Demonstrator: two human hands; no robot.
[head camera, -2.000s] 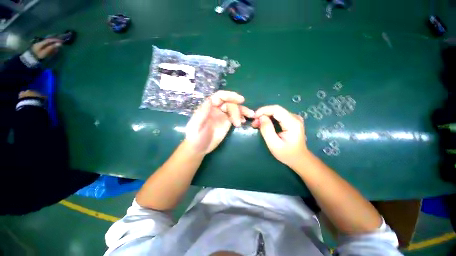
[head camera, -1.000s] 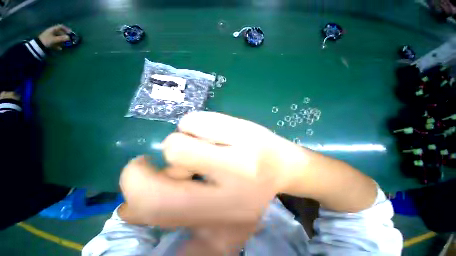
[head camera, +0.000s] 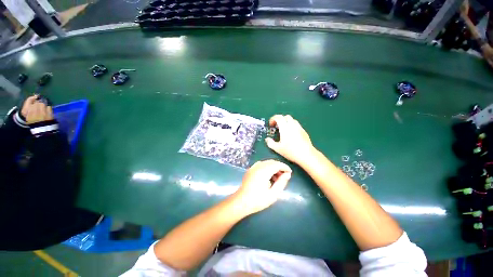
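A clear plastic bag (head camera: 222, 136) full of small grey rings, with a white label, lies on the green bench. Loose silvery rings (head camera: 361, 169) lie scattered to its right, and a few lie at its right edge. My right hand (head camera: 292, 142) is palm down at that edge, thumb and fingers apart around small rings on the bench. My left hand (head camera: 262, 186) is just below the bag's lower right corner, fingers curled towards the thumb. Whether it holds something small is hidden.
Round dark motor units with short whitish leads, one of them (head camera: 328, 90), stand in a row beyond the bag. Black units with green-yellow connectors (head camera: 478, 186) are at far right. A neighbour's hand (head camera: 37, 110) and a blue tray (head camera: 81, 121) are at left. A black moulded tray (head camera: 197, 12) is beyond the bench.
My hands, together at the fingertips and then overlapping close to the camera, are now apart over the bench. My right hand has moved to the bag's edge. The view shows more of the far side.
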